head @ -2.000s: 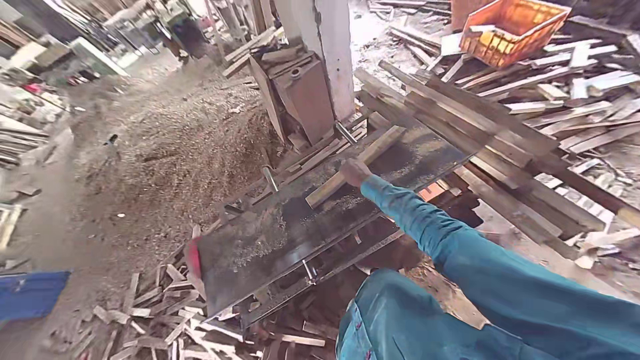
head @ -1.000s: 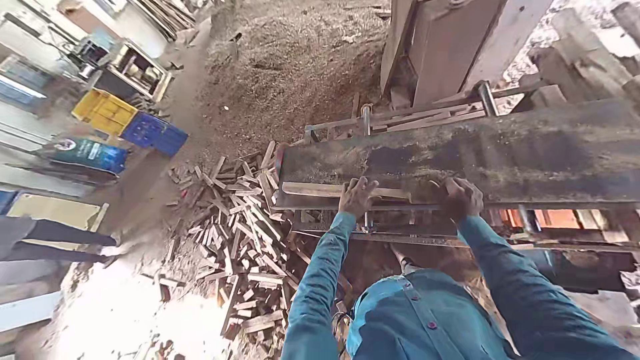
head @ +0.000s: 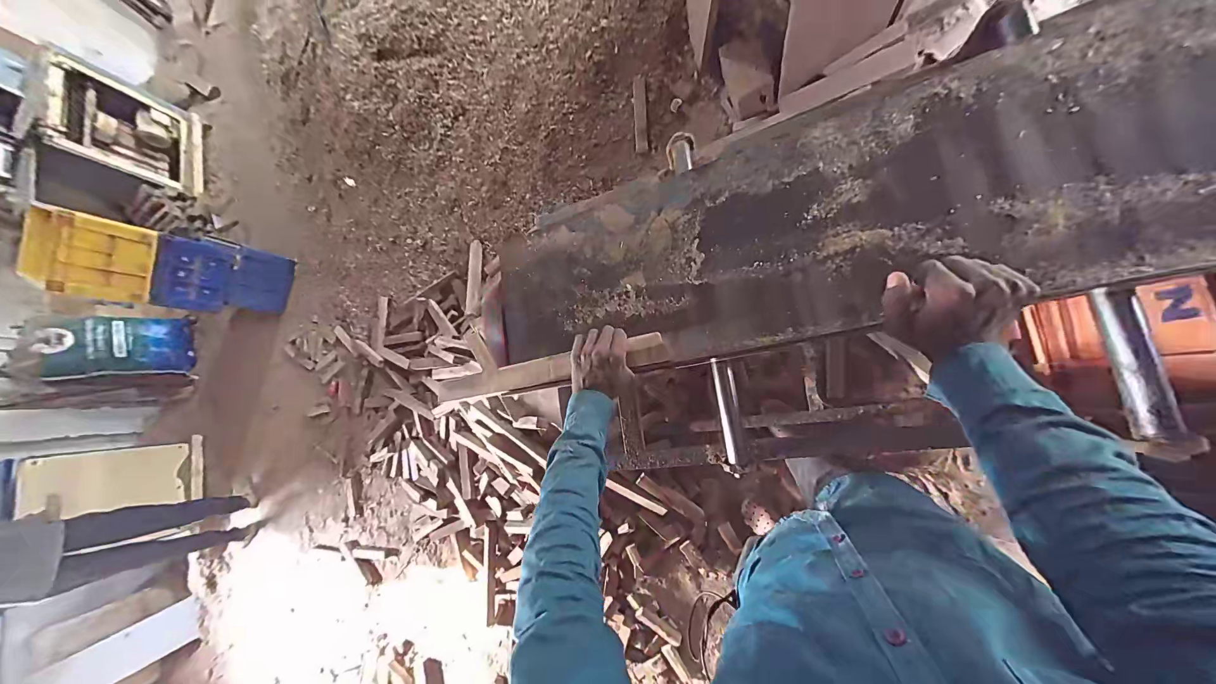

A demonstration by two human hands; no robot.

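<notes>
A narrow wooden strip lies along the near left edge of a long dark machine table dusted with sawdust, its left end sticking out past the table's corner. My left hand is on this strip near its right part, fingers over the top and gripping it. Farther right, my right hand is curled at the near edge of the table; a thin piece of wood shows just below it, and whether the fingers hold it is hard to tell.
Scattered wood offcuts cover the ground at the table's left end. Metal posts stand along its near side, with an orange crate below right. Sawdust lies beyond. Blue and yellow crates and a person's legs are at left.
The wooden strip has moved left, past the table's end, with my left hand on it. My right hand is now farther from my left. The view has come closer to the table.
</notes>
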